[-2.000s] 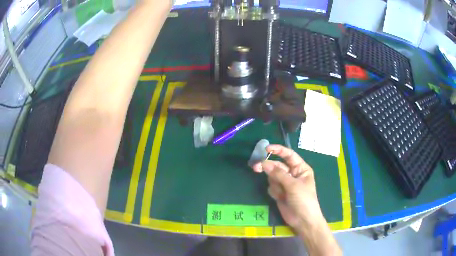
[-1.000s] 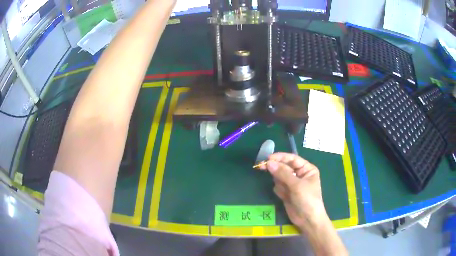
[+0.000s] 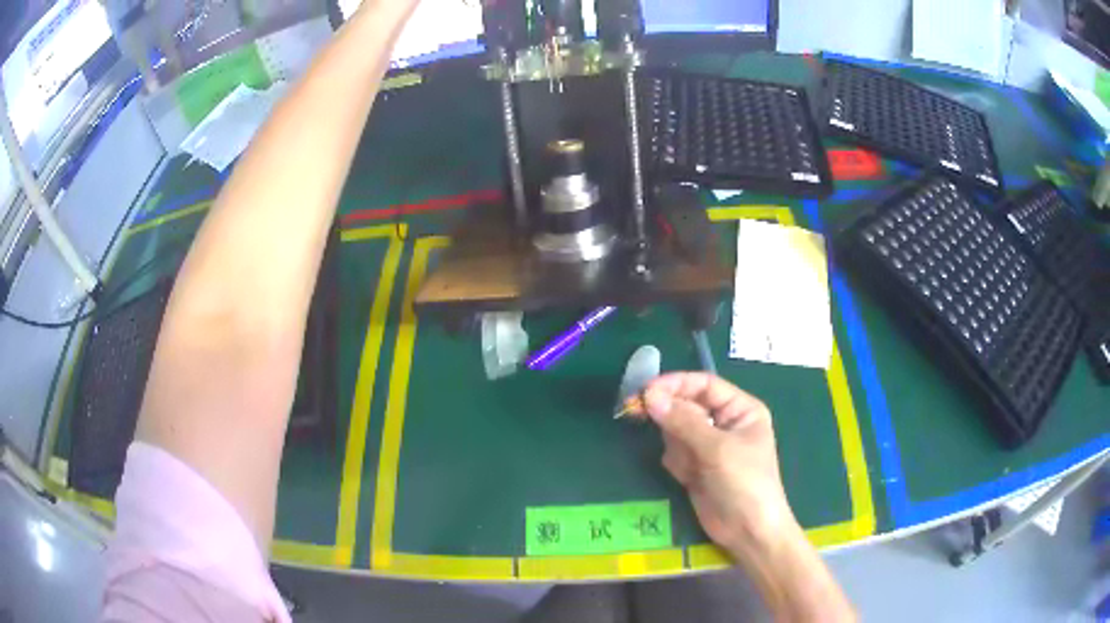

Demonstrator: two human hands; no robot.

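My right hand [image 3: 718, 444] pinches a small gold-coloured component [image 3: 633, 407] between thumb and fingertips, above the green mat. A translucent finger cot [image 3: 642, 364] shows just behind the component. My left forearm reaches up past the top edge; the left hand is out of the picture. The test press [image 3: 463, 275] stands in front of me. Its probe block [image 3: 562, 61] hangs above the brass-coloured ring of the nest [image 3: 570, 207], with a gap between them. No part can be made out on the nest.
Black trays lie right of the press [image 3: 738, 132], [image 3: 913, 116], [image 3: 974, 304], and another at left [image 3: 110, 377]. A pale paper slip [image 3: 781, 292], a purple pen [image 3: 572, 338], whitish pieces [image 3: 502, 344] and a green label [image 3: 598, 528] lie around the press.
The view has shifted slightly. The component in my right fingers has turned from a thin upright sliver to a gold piece pointing left. My left arm remains raised, and the press head remains up.
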